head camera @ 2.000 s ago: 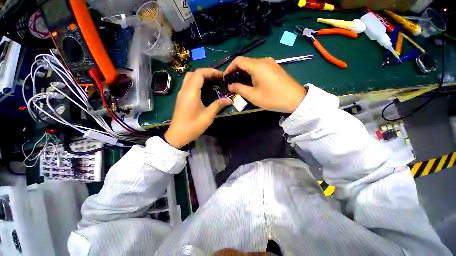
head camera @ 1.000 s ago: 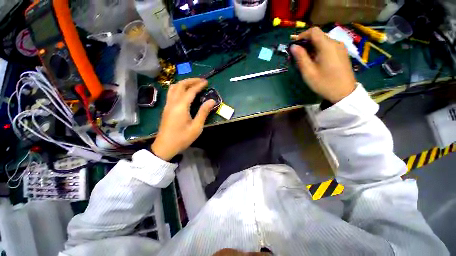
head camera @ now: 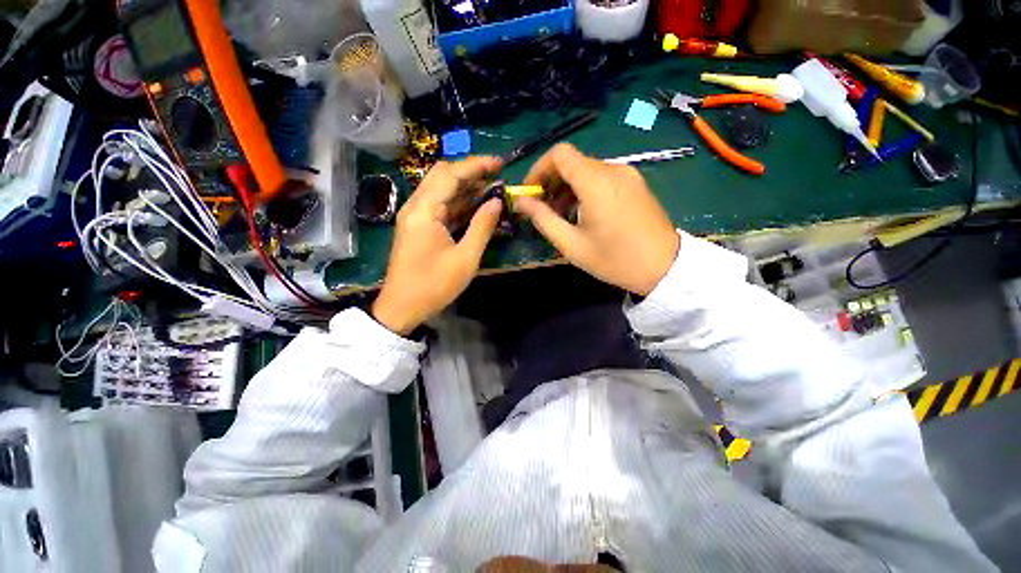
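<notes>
My left hand (head camera: 438, 241) holds a small dark watch case (head camera: 496, 199) between thumb and fingers, mostly hidden by the fingertips. A yellow-edged battery (head camera: 524, 191) sticks out of the case towards the right. My right hand (head camera: 606, 219) has its thumb and fingertips at the battery's right end and appears to pinch it. Both hands are just above the front edge of the green mat (head camera: 717, 207). The inside of the case cannot be made out.
Dark tweezers (head camera: 552, 138) and silver tweezers (head camera: 652, 156) lie behind the hands. Orange-handled nippers (head camera: 728, 146) and a white bottle (head camera: 834, 103) are at the right. A multimeter (head camera: 196, 123), white cables (head camera: 146, 224) and another watch (head camera: 376, 198) are at the left.
My right hand has come back from the nippers area to the battery beside my left hand. A dark round piece now lies between the nippers' handles. The battery is now seen edge-on.
</notes>
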